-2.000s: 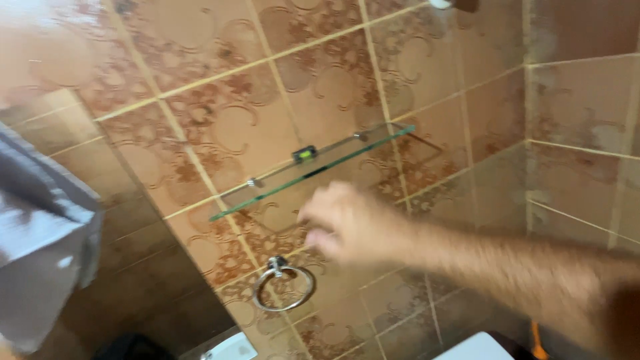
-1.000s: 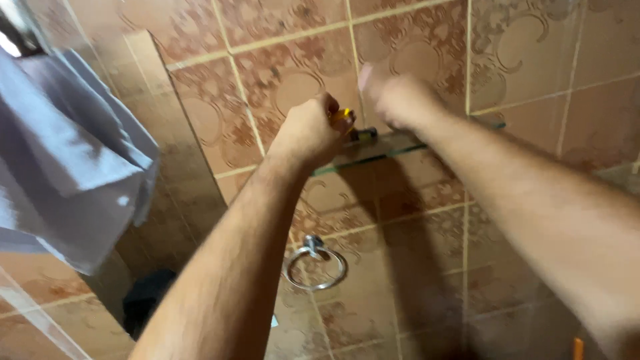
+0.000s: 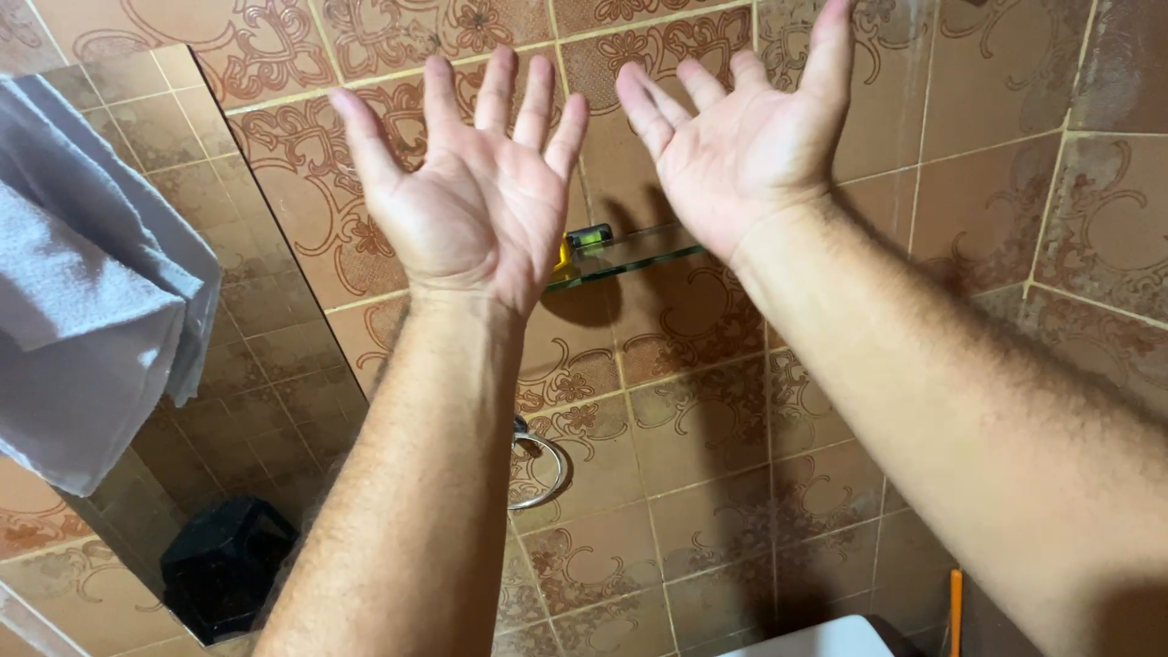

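Both palms face me, raised before the tiled wall. My left hand (image 3: 474, 196) has its fingers spread and holds nothing. My right hand (image 3: 748, 151) is also bare, fingers apart, just right of it. Behind and between them a glass shelf (image 3: 630, 263) is fixed to the wall, its ends hidden by my hands. On it, beside my left hand, sits a small dark spirit level (image 3: 589, 235) with a green vial. A yellow object (image 3: 562, 259), partly behind my left hand, is next to the level; its kind cannot be told.
A grey-blue cloth (image 3: 91, 292) hangs at the left over a wall mirror (image 3: 265, 319). Below the shelf is a chrome towel ring (image 3: 558, 474), partly behind my left forearm. At the bottom are a white edge (image 3: 821, 639) and an orange stick-like thing (image 3: 955, 611).
Both hands were at the shelf a second ago, the left by a yellow object. Now they are raised, palms up and fingers spread. Two seconds ago the level was on the shelf without visible yellow beside it.
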